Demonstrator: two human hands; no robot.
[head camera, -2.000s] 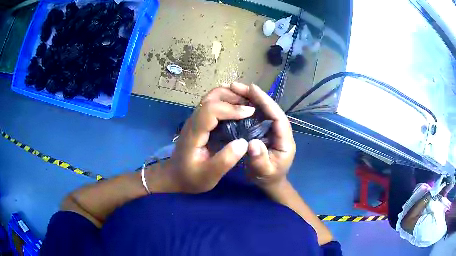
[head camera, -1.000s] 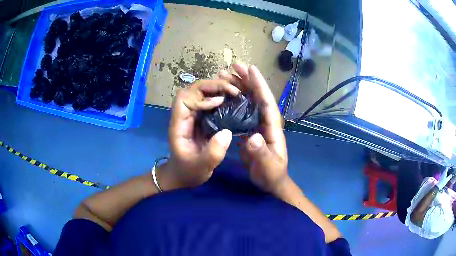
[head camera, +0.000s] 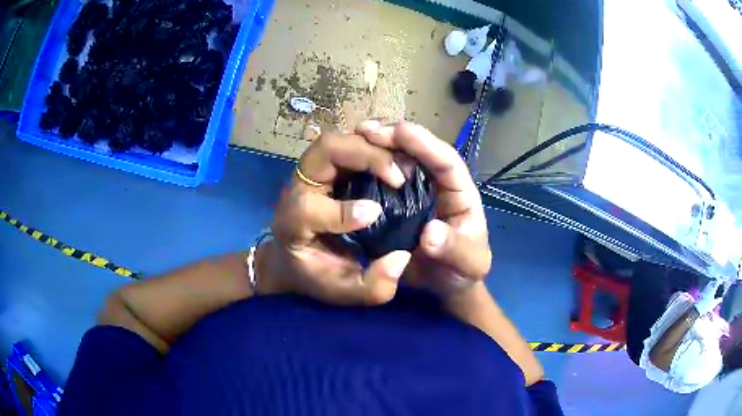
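A round, glossy black ribbed part (head camera: 400, 213) is held between my two bare hands in front of my body. My left hand (head camera: 325, 219) wraps its left side, with fingers over the top and face and the thumb at its lower edge. My right hand (head camera: 457, 215) cups its right side, with the thumb near the lower right rim. The underside of the part is hidden by my palms. A blue crate (head camera: 213, 122) at the upper left holds many similar black parts (head camera: 146, 73) on a white liner.
A stained cardboard mat (head camera: 325, 36) lies beyond my hands, with a small white oval holder (head camera: 302, 104). White bottles (head camera: 467, 41), a dark round thing (head camera: 464, 86) and a blue tool (head camera: 464, 132) lie beside the metal housing (head camera: 643, 162). A red stool (head camera: 600, 302) and a person (head camera: 683, 345) are lower right.
The black part has been turned, and its broad ribbed face now shows more. My left fingers have shifted down onto its face, and both hands still hold it.
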